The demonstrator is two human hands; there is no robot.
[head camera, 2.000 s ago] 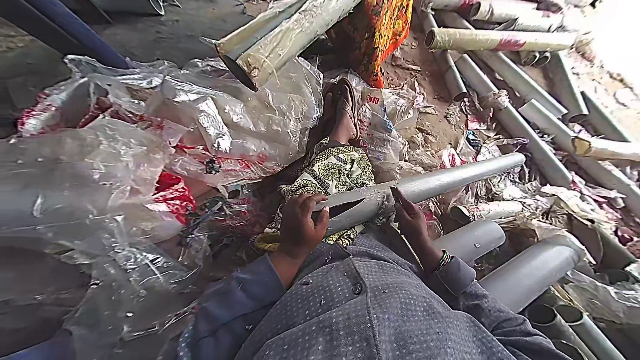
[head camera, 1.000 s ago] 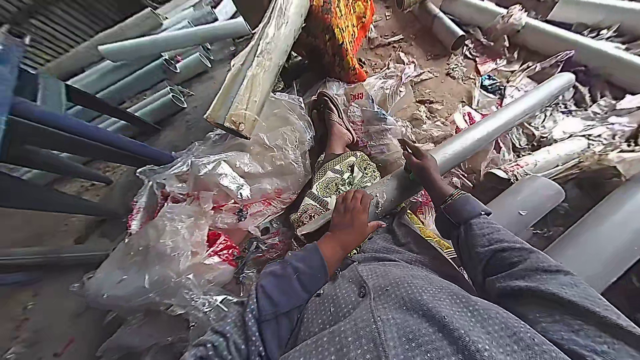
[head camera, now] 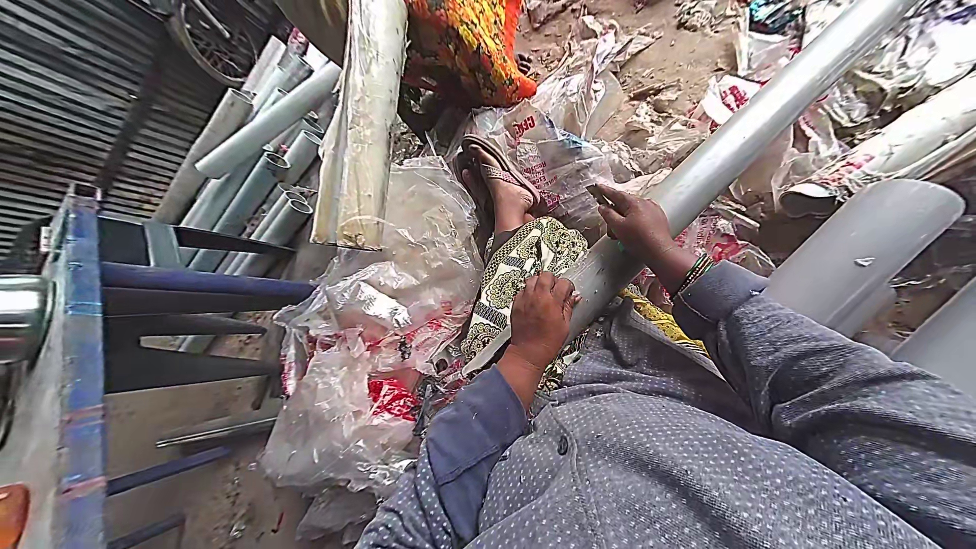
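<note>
A long grey plastic pipe [head camera: 732,141] lies slantwise across my lap, its far part running to the upper right. My left hand [head camera: 540,313] wraps over the near part of this pipe, knuckles up. Farther up the same pipe, my right hand [head camera: 639,225] rests against its upper side and pinches a small dark flat piece [head camera: 598,195] between thumb and fingers; what the piece is cannot be told. Patterned cloth [head camera: 507,286] covers the leg beneath the pipe. The near end of the pipe is partly hidden by my left hand and the cloth.
Crumpled clear plastic wrapping [head camera: 412,236] covers the ground left of my leg. A wrapped pipe [head camera: 364,130] points toward me beside a person's orange patterned cloth [head camera: 473,46]. More grey pipes [head camera: 259,179] are stacked at left, near a blue-edged bench [head camera: 82,343]. A wide grey pipe [head camera: 862,252] lies at right.
The view has swung well to the left, bringing in the blue-edged bench. My left hand was beside a dark opening in the pipe two seconds ago; it now lies over the pipe with its knuckles up.
</note>
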